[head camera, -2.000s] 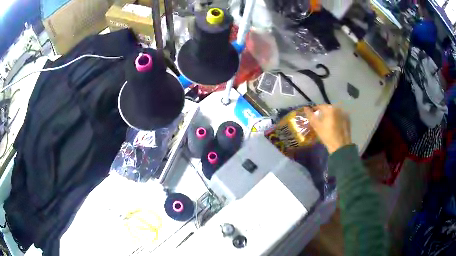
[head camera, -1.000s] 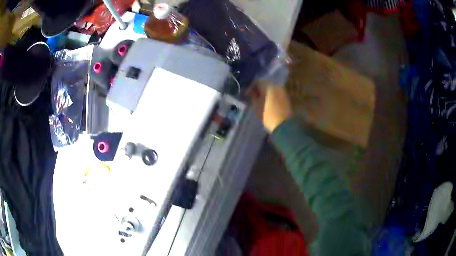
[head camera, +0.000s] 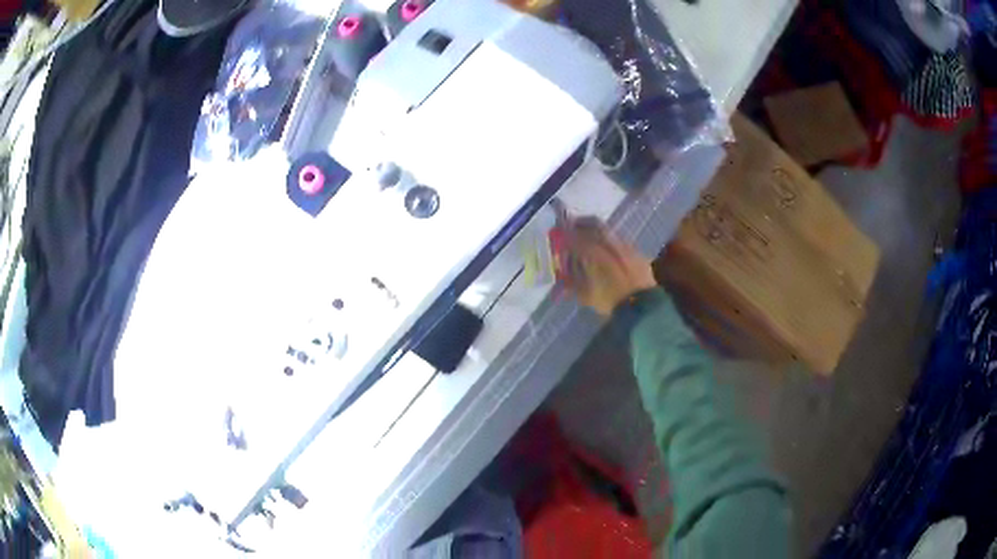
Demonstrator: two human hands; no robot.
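Observation:
My right hand (head camera: 605, 265), in a green sleeve, is over the front part of the sewing table beside the machine head. It is blurred, with its fingers closed around a small red-and-yellow item (head camera: 554, 253) that sticks out at the fingertips. What the item is cannot be made out. The white sewing machine (head camera: 481, 109) lies diagonally across the view. A black square piece (head camera: 448, 337) lies on the table below the hand. My left hand is not in view.
Black cloth (head camera: 98, 207) is heaped at the left. Thread cones (head camera: 312, 180) and a clear plastic bag (head camera: 235, 93) are behind the machine. Another clear bag (head camera: 683, 82) is at the table's right end. A cardboard box (head camera: 771, 246) stands on the floor at the right.
My right hand has moved from the yellow item on the rear table, past the plastic bag, to the sewing table's front. The view has swung down to the machine and floor.

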